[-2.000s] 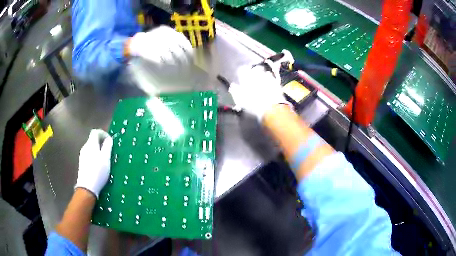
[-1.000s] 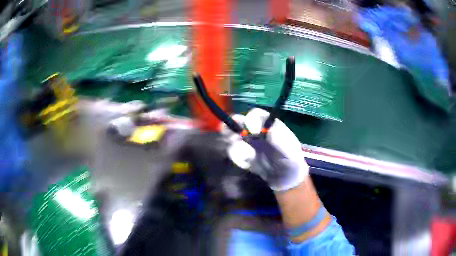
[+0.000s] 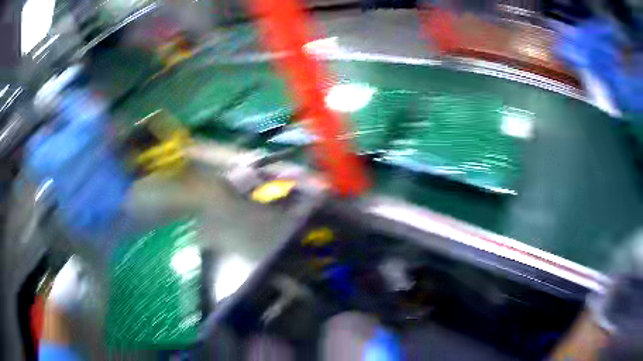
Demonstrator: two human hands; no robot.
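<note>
The whole view is blurred. A large green circuit board [image 3: 151, 289] lies on the steel bench at lower left. My left hand [image 3: 70, 288], in a white glove, is at the board's left edge; its fingers are too blurred to tell if they grip it. My right hand [image 3: 624, 285] is at the far right edge, cut off and smeared, over the conveyor's near rail. A dark grey patch shows at this hand, but I cannot tell if it holds anything. The cutter-like tool with two black handles is not clearly visible.
The green conveyor [image 3: 564, 190] carries circuit boards [image 3: 451, 141] across the back. A red-orange tube [image 3: 317, 106] hangs before it. A yellow sponge [image 3: 273, 190] and yellow rack [image 3: 166, 154] are along the bench. A blue-sleeved person [image 3: 81, 162] is at left, another blue sleeve [image 3: 599, 60] at upper right.
The view swung from the bench towards the conveyor, then slightly back left. My right hand, which held the black-handled tool up in mid-view, has moved to the right edge. My left hand shows again.
</note>
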